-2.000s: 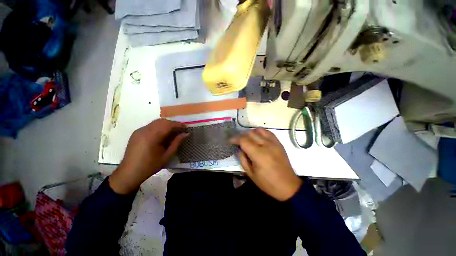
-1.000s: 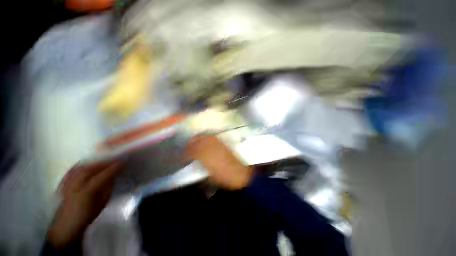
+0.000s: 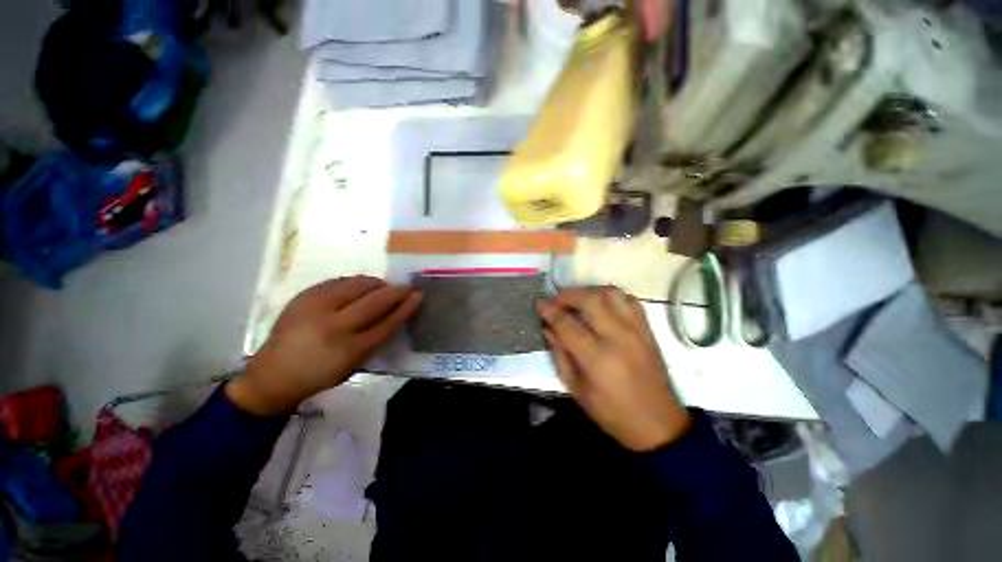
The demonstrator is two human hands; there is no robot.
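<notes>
A dark speckled panel piece (image 3: 479,314) lies flat on the near part of the pale sewing template (image 3: 466,195), just below the red guide strip (image 3: 481,271) and the orange strip (image 3: 472,242). Blue handwriting shows at the template's near edge. My left hand (image 3: 333,329) rests with its fingertips at the panel's left upper edge. My right hand (image 3: 615,357) has its thumb and fingers at the panel's right edge. Both hands touch the panel's sides; whether the fingers pinch it is unclear. A black-edged slot shows beyond the orange strip.
The yellow block (image 3: 566,132) overhangs the template's far right. The machine head (image 3: 813,99) stands at the upper right. Green-handled scissors (image 3: 714,302) lie right of my right hand. Light grey panels (image 3: 401,55) are piled at the back; more grey pieces (image 3: 844,272) lie at right.
The view swung away in a blur and has come back. My left fingers have moved off the panel's face to its left edge; the right hand is at the right edge, with more panel showing.
</notes>
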